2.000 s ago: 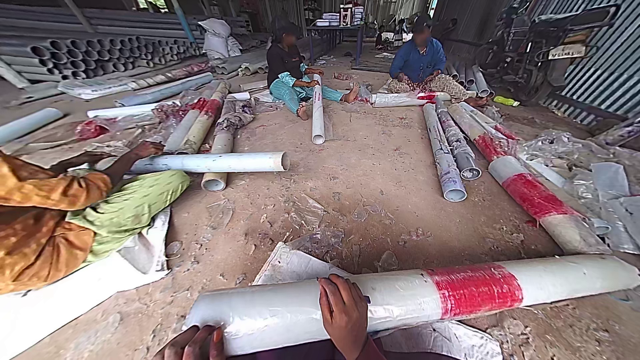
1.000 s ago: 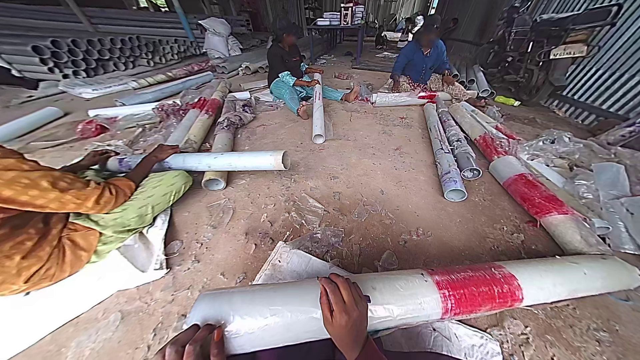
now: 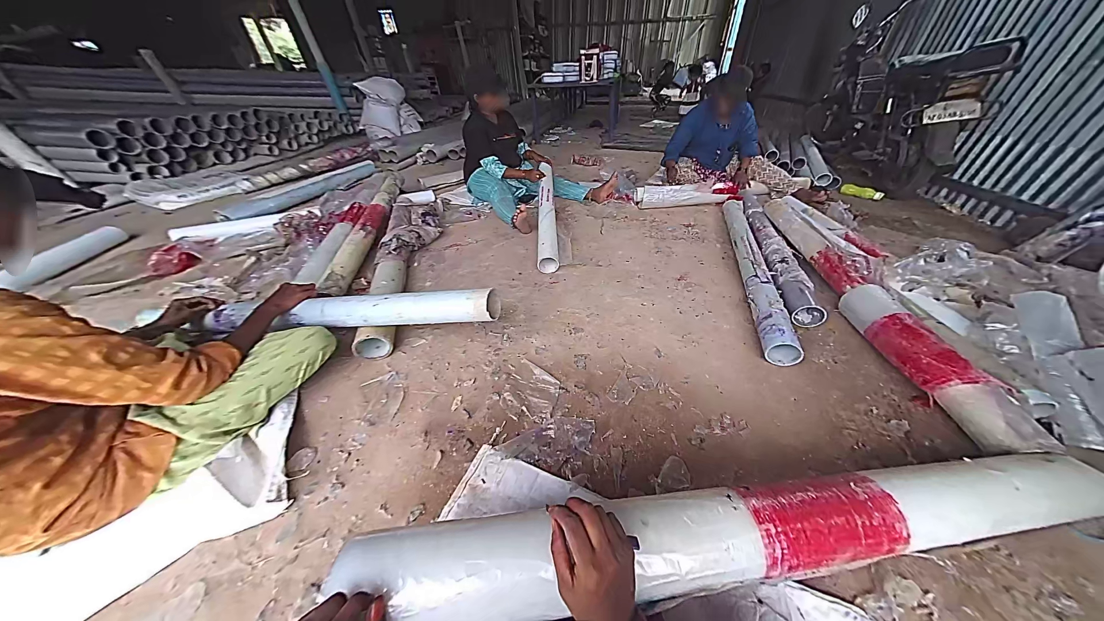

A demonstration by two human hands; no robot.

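Note:
A long, thick pipe wrapped in clear plastic film (image 3: 690, 536), with a red band, lies across the foreground. My right hand (image 3: 595, 556) rests on its upper side with bent fingers; a small dark object shows beside it, and whether the hand holds it is unclear. At the bottom edge, my left hand (image 3: 349, 607) has its fingers bent against the pipe's left end; the rest is out of frame. Under the pipe lies a white sheet (image 3: 509, 487).
A person in orange (image 3: 78, 405) handles a pale pipe (image 3: 405, 309) at left. Two people (image 3: 496, 147) (image 3: 716, 138) sit farther back with pipes. Wrapped pipes (image 3: 923, 354) lie at right. Stacked pipes (image 3: 181, 138), a motorcycle (image 3: 931, 95) and film scraps (image 3: 552, 440) are around.
The left person's nearer hand has moved rightward along the pale pipe. My hands and the foreground pipe look unchanged.

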